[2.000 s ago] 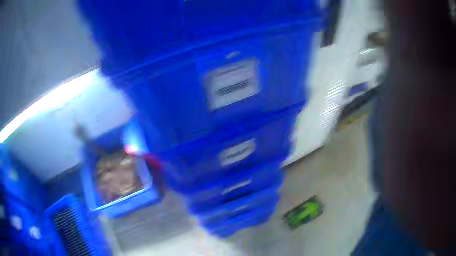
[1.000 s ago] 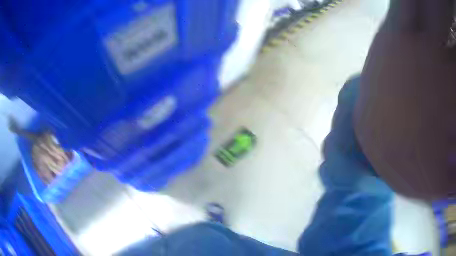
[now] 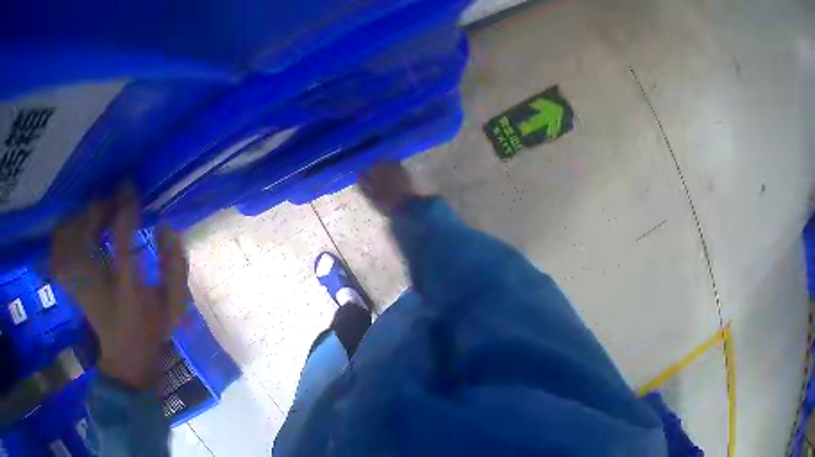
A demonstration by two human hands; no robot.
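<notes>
A tall stack of deep-blue plastic crates (image 3: pixel 295 98) leans across the upper left of the view, very close. A white label (image 3: pixel 45 143) with black print is on the nearest crate. My left hand (image 3: pixel 125 286) is bare and blurred, with fingers spread and raised at that crate's lower edge; whether the fingertips touch it is unclear. My right hand (image 3: pixel 389 186) is small and blurred, beside the lower crates at the stack's near side. Its fingers cannot be made out, nor can a grip.
Blue crates with white labels (image 3: pixel 31 308) stand at the lower left, one holding dark latticed parts (image 3: pixel 183 388). A green arrow floor sign (image 3: pixel 532 122) lies right of the stack. My shoe (image 3: pixel 331 272) is below the stack. Yellow floor lines (image 3: pixel 688 361) and a blue edge are at right.
Both hands have come into view at the stack. The view has tilted down, so the stack shows higher and nearer, and the floor sign appears higher and further right.
</notes>
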